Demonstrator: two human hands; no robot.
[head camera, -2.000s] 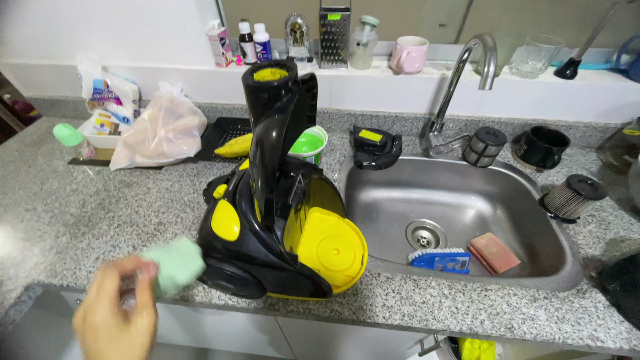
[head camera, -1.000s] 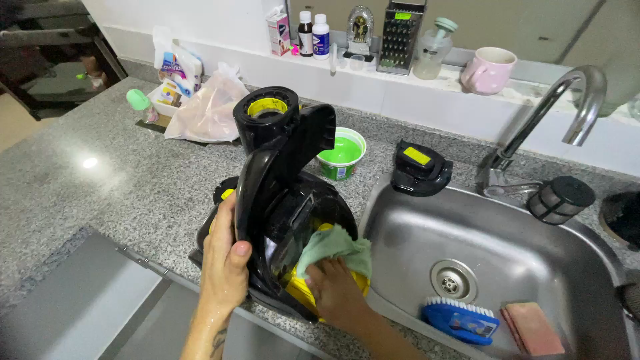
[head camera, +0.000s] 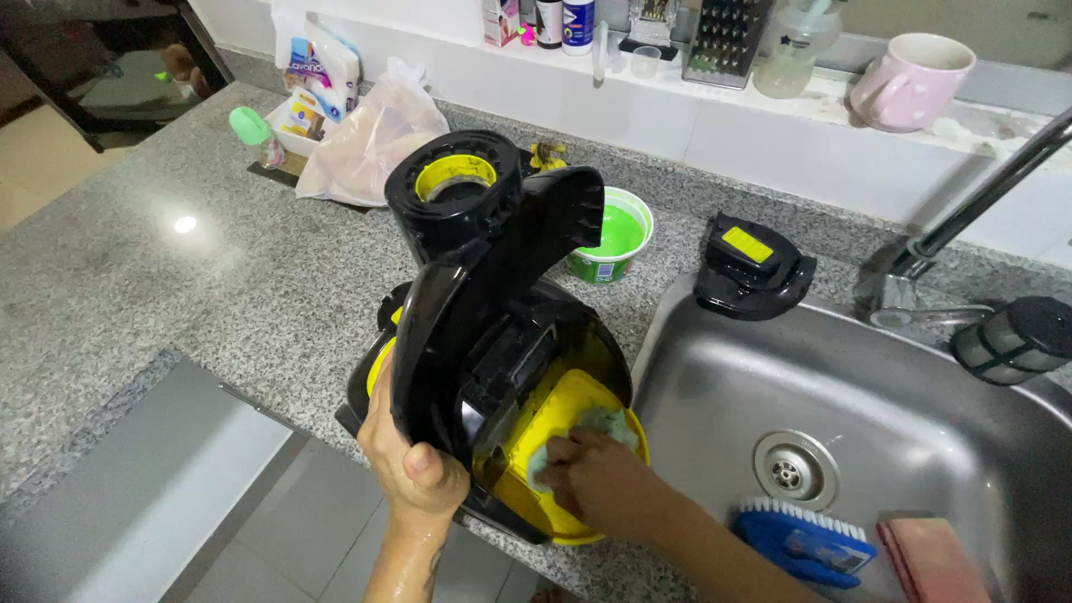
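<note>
A black and yellow vacuum cleaner body (head camera: 502, 335) stands tilted at the edge of the granite counter, its round, yellow-lined opening (head camera: 456, 177) facing up. My left hand (head camera: 414, 456) grips its black side from below left, the thumb showing in front. In my right hand (head camera: 607, 486) is a pale green cloth (head camera: 615, 423), pressed on the yellow inner part (head camera: 544, 431) of the body; the fingertips are partly hidden. A black part with a yellow label (head camera: 745, 268) lies at the sink's back left rim. A black cylindrical filter (head camera: 1015, 339) rests beside the tap.
The steel sink (head camera: 703, 368) holds a blue scrubbing brush (head camera: 804, 544) and a pink sponge (head camera: 934, 561). Behind the vacuum body are a green tub (head camera: 615, 234) and a plastic bag (head camera: 377, 138). A pink mug (head camera: 913, 82) and a metal grater (head camera: 727, 38) stand on the ledge.
Two seconds ago one hand held the cloth left of the vacuum body, which stood untouched. Since then my left hand has taken hold of the body, and the cloth has moved onto its yellow part.
</note>
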